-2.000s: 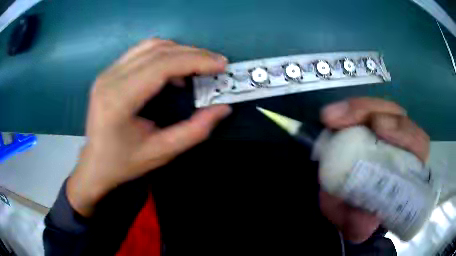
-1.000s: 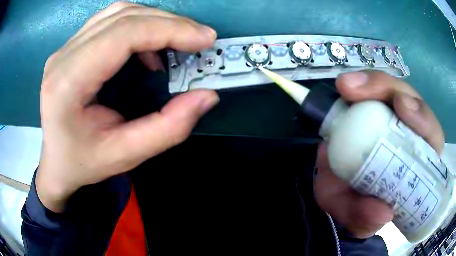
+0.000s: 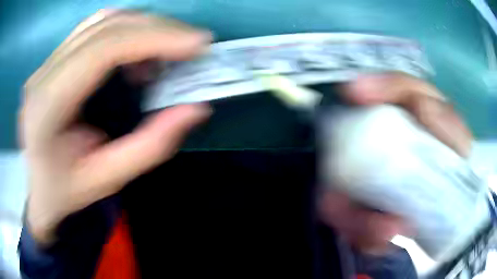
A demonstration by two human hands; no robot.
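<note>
The view is strongly blurred. My left hand (image 3: 103,103) holds the left end of a silver strip (image 3: 240,68) between thumb and fingers, above the green surface. Round discs show only as smears along the strip. My right hand (image 3: 408,98) holds a milky white squeeze bottle (image 3: 392,158), tilted with its tip up and to the left. The pale-yellow needle nozzle (image 3: 289,91) points at the strip's lower edge, left of its middle. Blur hides whether the tip touches the strip. The bottle's label is not readable.
The green bench surface (image 3: 261,19) lies behind the strip. A pale band (image 3: 483,12) crosses the top right corner. Whitish areas show at the left and right below the green surface. Dark clothing with a red patch fills the lower middle.
Since one second ago, the strip and my left hand have shifted left. The bottle has also shifted slightly left, and its nozzle still points at the strip. The picture has become blurred.
</note>
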